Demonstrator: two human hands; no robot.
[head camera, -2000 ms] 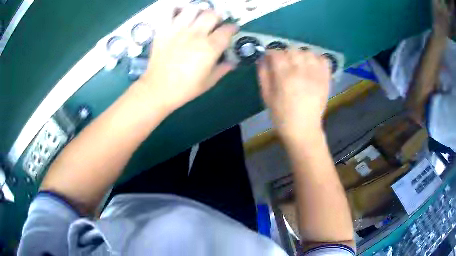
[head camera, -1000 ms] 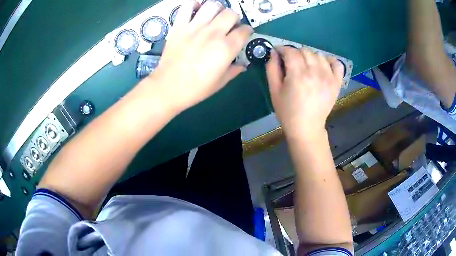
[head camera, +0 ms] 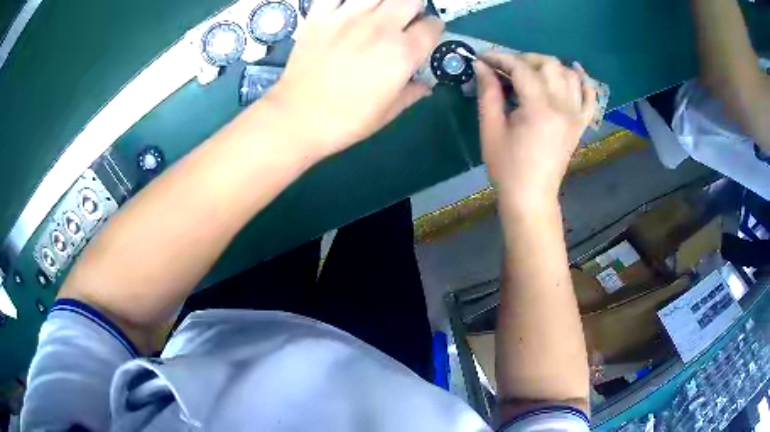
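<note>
A metal plate (head camera: pixel 601 103) lies on the green bench at the top, largely hidden under my hands. A black ring insert (head camera: pixel 452 63) with light dots and a pale centre sits in it between my hands. My right hand (head camera: pixel 540 101) holds a pale thin stick (head camera: pixel 466 54) between thumb and fingers, its light tip at the ring's upper right edge. My left hand (head camera: pixel 363 67) is at the plate's left end, fingers bent over it; its fingertips touch the plate, and what lies under them is hidden.
A four-seat metal plate (head camera: pixel 87 204) and a loose black ring insert (head camera: pixel 149 159) lie at the left. Round metal cups (head camera: pixel 224 43) sit along the white rail, beside a clear block (head camera: pixel 257 84). Cardboard boxes (head camera: pixel 633 325) stand below right. Another person's arm (head camera: pixel 733 72) is at the upper right.
The plate, ring and both hands appear slightly higher and further right in the picture, as the view shifts. The stick's tip now shows over the ring's edge.
</note>
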